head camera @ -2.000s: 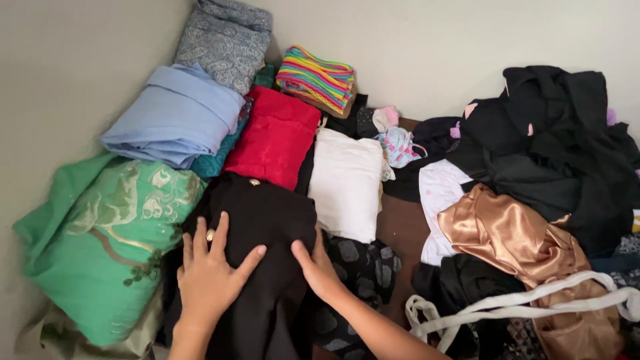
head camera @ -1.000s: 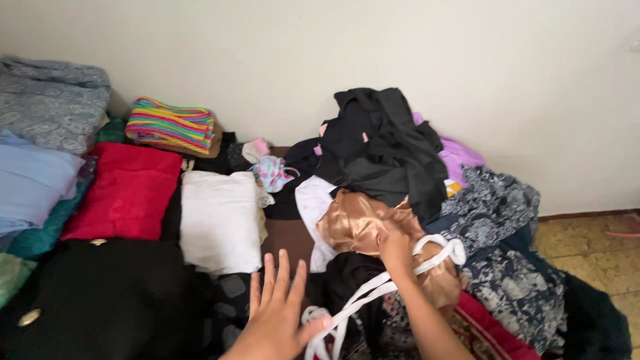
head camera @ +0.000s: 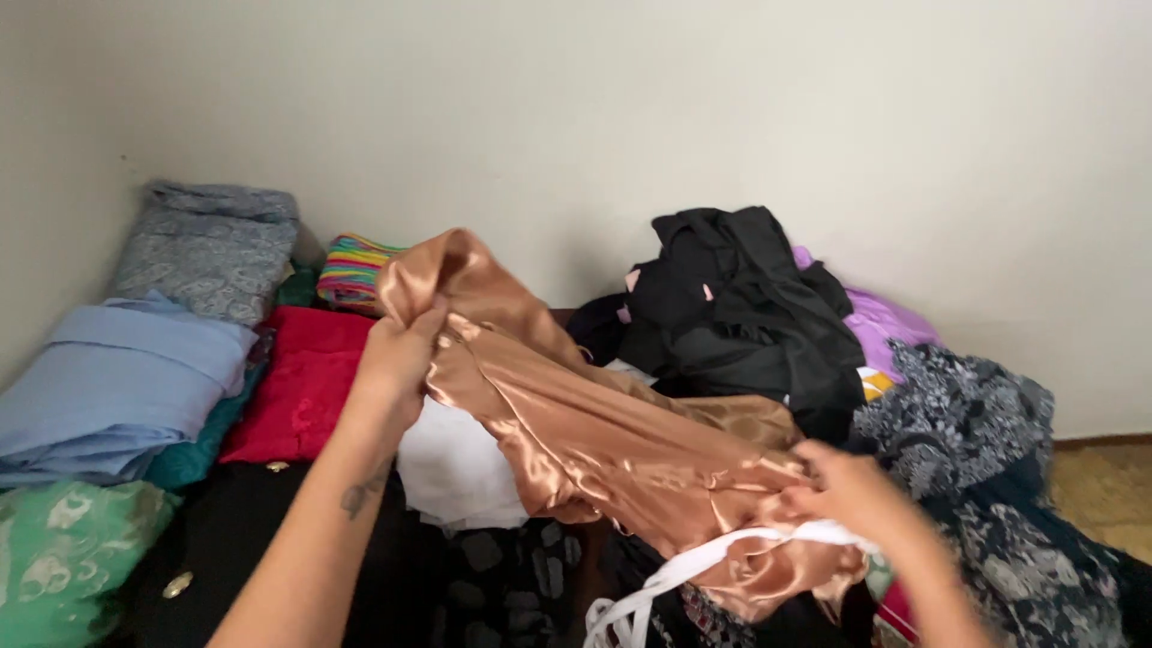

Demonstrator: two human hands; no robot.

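A copper-coloured satin garment (head camera: 576, 414) is stretched between my two hands above the clothes. My left hand (head camera: 409, 351) grips its upper left end, near the folded red cloth. The lower right part is in my right hand (head camera: 837, 486), which is slightly blurred. A white fabric strap (head camera: 720, 544) hangs across the satin near my right hand; where it is attached cannot be seen. Beneath the satin lies a folded white cloth (head camera: 454, 468), partly hidden.
Folded light blue (head camera: 126, 387), red (head camera: 301, 382), green (head camera: 72, 558), black (head camera: 225, 540) and striped (head camera: 351, 270) textiles lie at left. Loose black clothing (head camera: 738, 315), a purple cloth (head camera: 886, 324) and patterned garments (head camera: 958, 414) are heaped at right. A wall stands behind.
My hands have left the folded black cloth and taken hold of the satin garment, which lay on the right heap. It is now lifted and spread leftward. The view has shifted.
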